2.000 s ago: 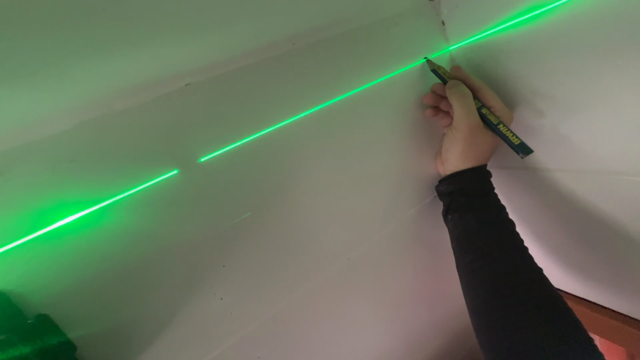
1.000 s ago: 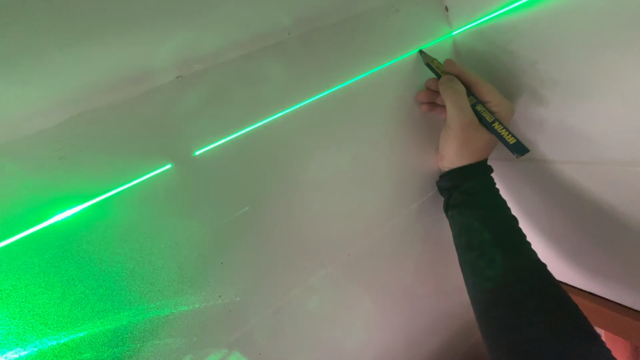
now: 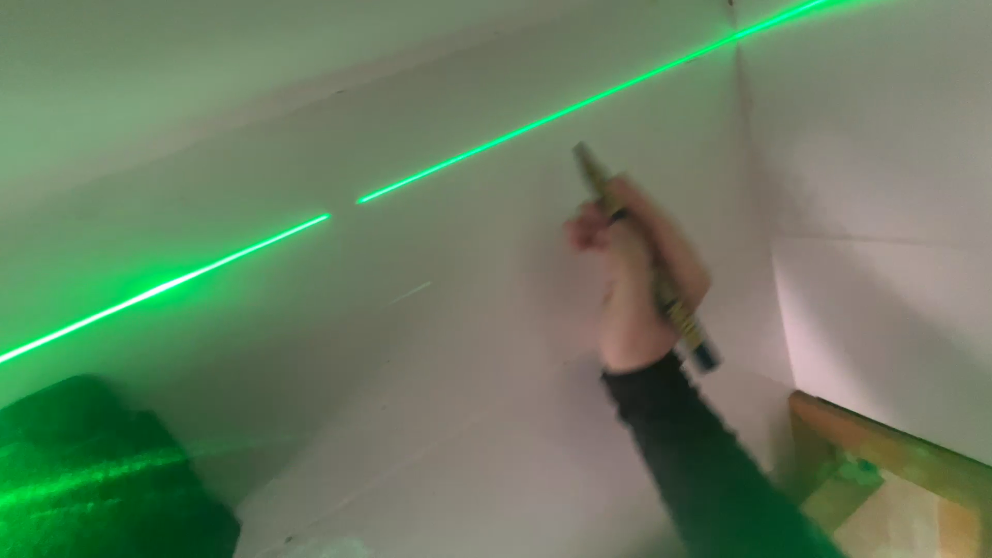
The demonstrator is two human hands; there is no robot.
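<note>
My right hand [image 3: 639, 271], in a black sleeve, holds a dark carpenter's pencil [image 3: 593, 170] with yellow lettering. Its tip points up and left, a short way below the green laser line [image 3: 542, 122] on the pale wall [image 3: 465, 325]. Hand and pencil are blurred. The laser line slants up to the right, has a small gap at left of centre, and carries on across the corner onto the adjoining wall. My left hand is not in view.
A dark object [image 3: 116, 480] lit green fills the lower left; what it is cannot be told. A wooden frame [image 3: 891, 426] stands at the lower right, beside the adjoining wall [image 3: 876, 178]. The wall corner runs down the right side.
My right hand has moved left and down with the pencil, away from the laser line near the corner, where its tip was. More of the wooden frame shows.
</note>
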